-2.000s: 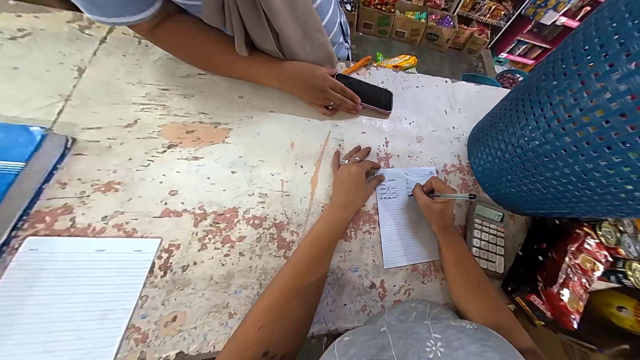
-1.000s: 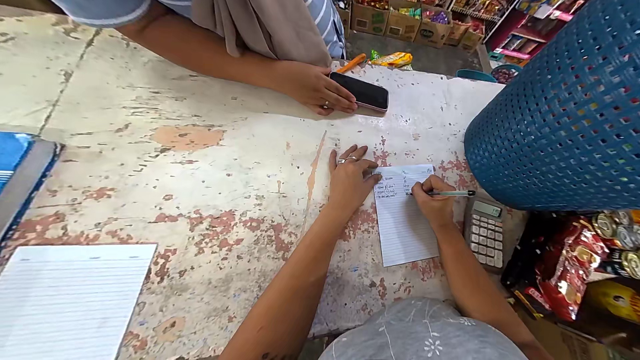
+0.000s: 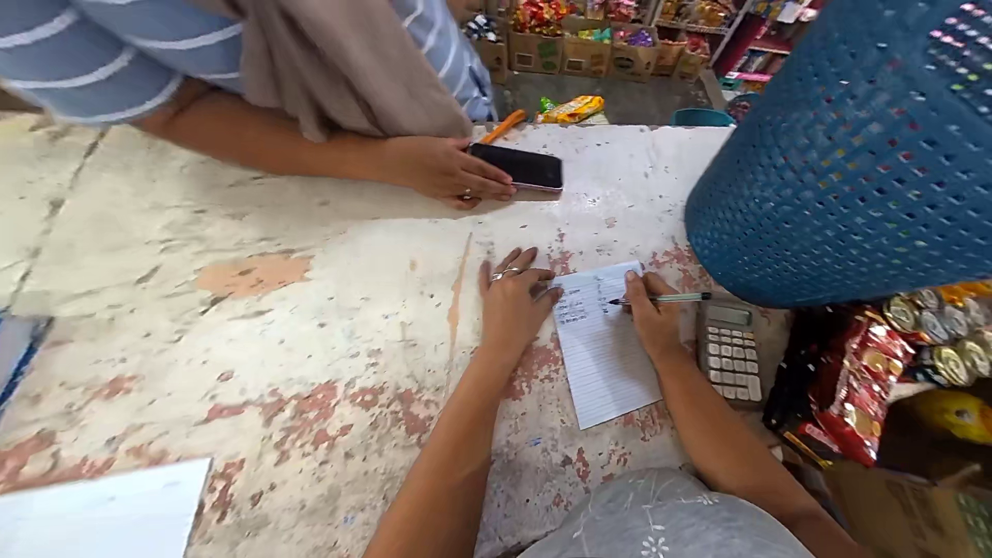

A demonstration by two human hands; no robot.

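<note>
A sheet of lined paper with handwriting near its top lies on the worn, painted tabletop. My right hand grips a pen, its tip on the writing. My left hand, with rings on a finger, rests on the table with fingers spread, its fingertips at the paper's upper left edge. Just right of my right hand is a calculator. Across the table, another person's hand rests on a smartphone with a dark screen.
A tall blue woven plastic basket stands at the right, behind the calculator. Red packets and cans sit below it. More white paper lies at the lower left. An orange object and a yellow packet are at the far edge.
The pen stays in my right hand at the paper, and my left hand stays beside it. The view has shifted slightly, showing less of the paper and blue item at the left.
</note>
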